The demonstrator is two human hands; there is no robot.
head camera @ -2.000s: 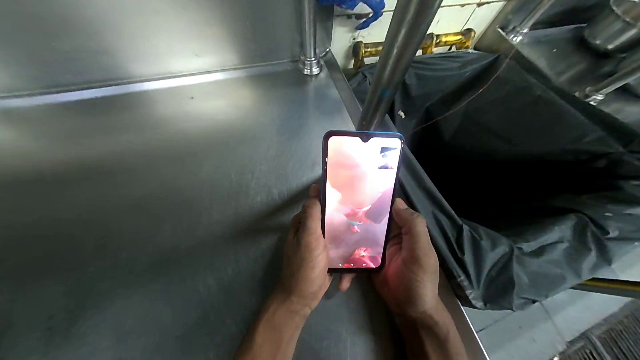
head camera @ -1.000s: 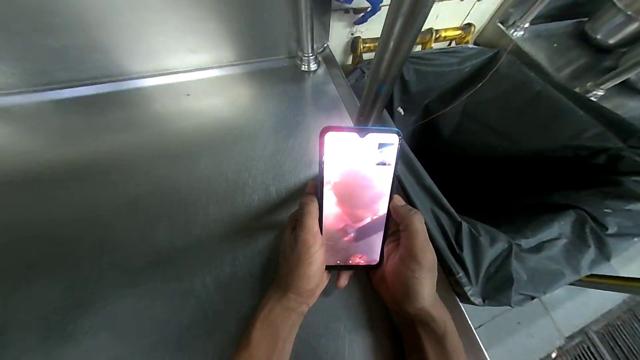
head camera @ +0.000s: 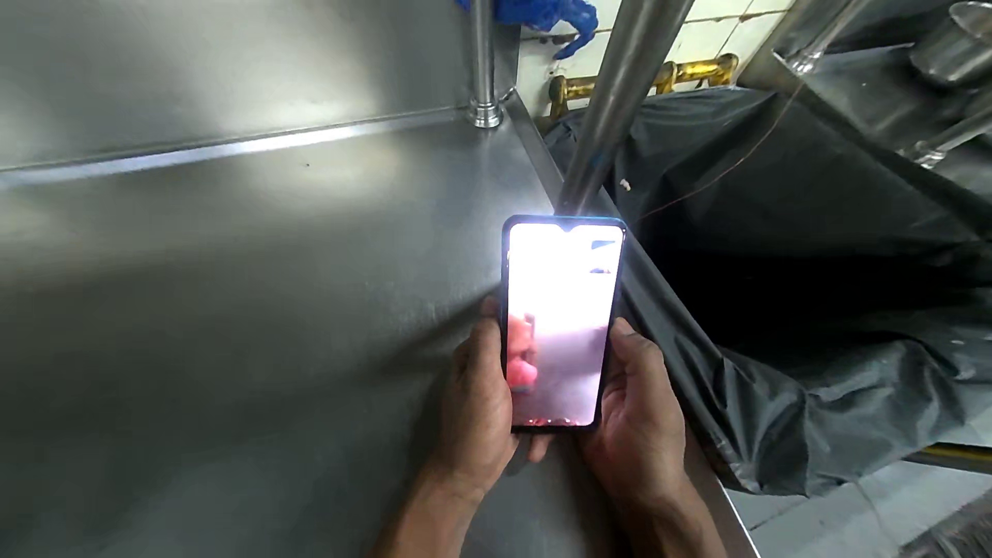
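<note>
A smartphone [head camera: 563, 325] with a dark frame is held upright in both hands, its lit screen facing me. The screen glows mostly white, with pink and red shapes at its lower left and a small inset at its upper right. My left hand [head camera: 479, 395] grips the phone's left edge, thumb along the side. Around the right edge closes my right hand [head camera: 639, 411], its thumb near mid-height. Some fingertips show below the phone; the other fingers are hidden behind it. Beneath the hands lies a stainless steel table [head camera: 232, 325].
A large bin lined with a black plastic bag [head camera: 814, 418] stands right of the table. A slanted metal pole [head camera: 620, 93] rises behind the phone. Farther back are a steel post [head camera: 483, 70], blue plastic [head camera: 546, 15], a yellow pipe [head camera: 697, 71] and a metal pot [head camera: 953, 46].
The phone's screen has turned from a mostly pink and red picture to mostly bright white. Both hands keep their hold on the phone in about the same place.
</note>
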